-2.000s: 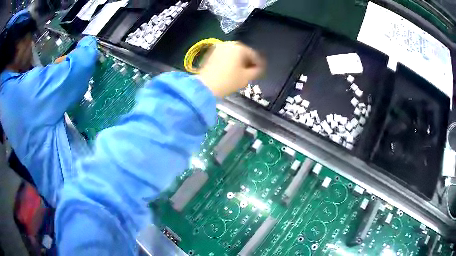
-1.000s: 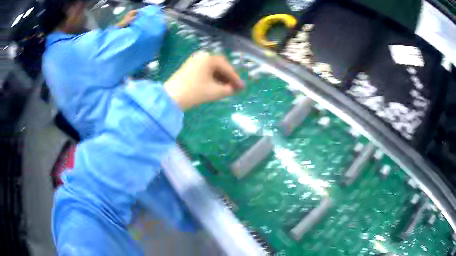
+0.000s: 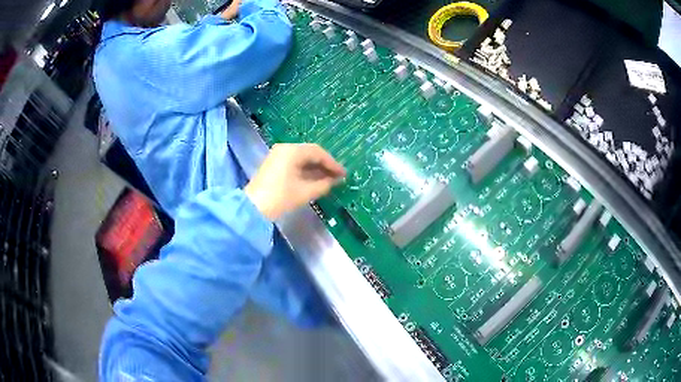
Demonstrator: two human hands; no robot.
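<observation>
My left hand (image 3: 295,179) is over the near edge of the green printed circuit board (image 3: 403,276), in a blue sleeve from the lower left. Its fingers are curled and thumb and fingertips are close together; I cannot tell whether they pinch a small part. Grey blocks stand on the board to the right of the hand, one nearest it (image 3: 422,214) and another toward the far edge (image 3: 490,154). White connectors (image 3: 427,89) line the board's far edge. My right hand is not in view.
Metal rails run along the near side (image 3: 328,261) and far side (image 3: 523,97). Beyond are a yellow tape roll (image 3: 457,24), cream connectors (image 3: 493,54) and white connectors (image 3: 635,164) in black trays. A person in a blue smock (image 3: 168,82) works at left; a red object (image 3: 132,231) is below.
My left hand has moved from over the tape roll and trays back to the board's near edge. The view has shifted, so the board and trays sit further right and higher.
</observation>
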